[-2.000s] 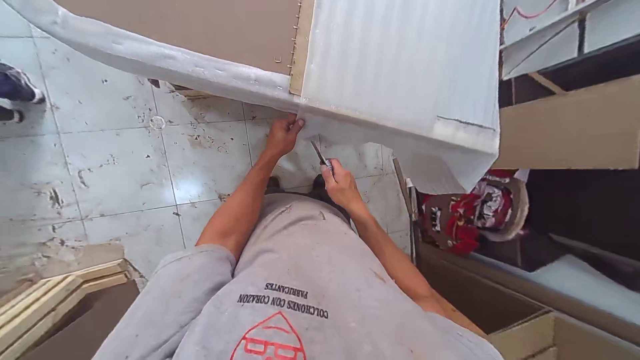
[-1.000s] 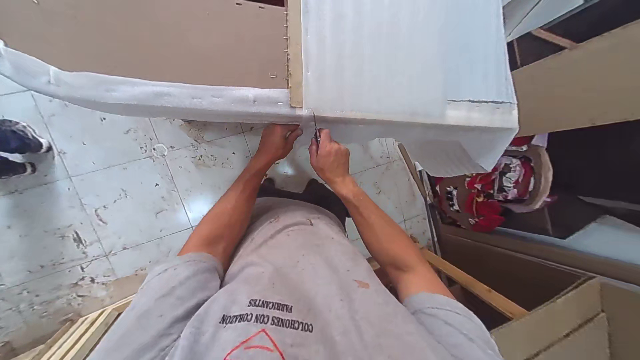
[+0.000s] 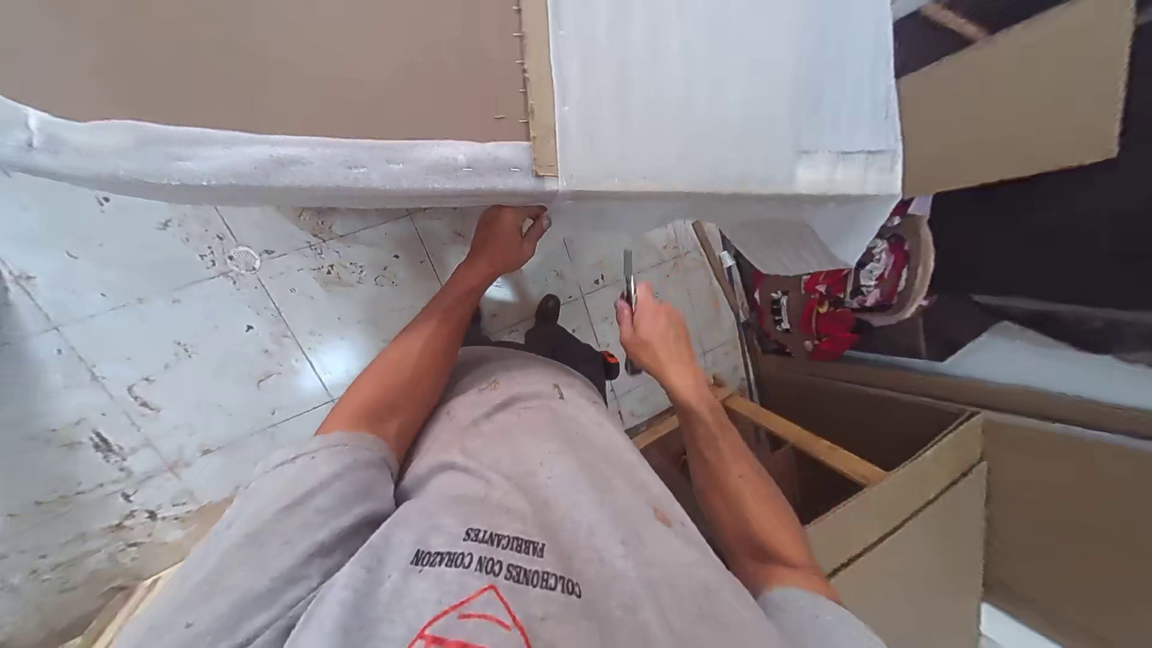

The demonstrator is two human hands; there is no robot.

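A large furniture frame lies across the top of the view, with a brown board [image 3: 270, 63], a stapled cardboard strip [image 3: 542, 99], a padded white edge [image 3: 270, 171] and a white foam or fabric sheet [image 3: 720, 90] on its right. My left hand [image 3: 509, 239] is at the lower edge, thumb and fingers together near the sheet's hanging part; whether it pinches material is unclear. Below the edge and apart from it, my right hand [image 3: 657, 333] grips a slim metal blade tool [image 3: 628, 270], possibly a knife or scissors, pointing up.
Open frames of wood and cardboard [image 3: 900, 504] stand at the lower right. Beyond them are a red patterned bag or cloth [image 3: 819, 315] and a brown panel [image 3: 1017, 99]. Marked floor tiles [image 3: 180, 333] lie to the left. Light wooden pieces [image 3: 126, 603] show at the lower left.
My right hand has moved from the frame's edge, where it was one second ago, down and to the right with the tool. My left hand stays by the edge.
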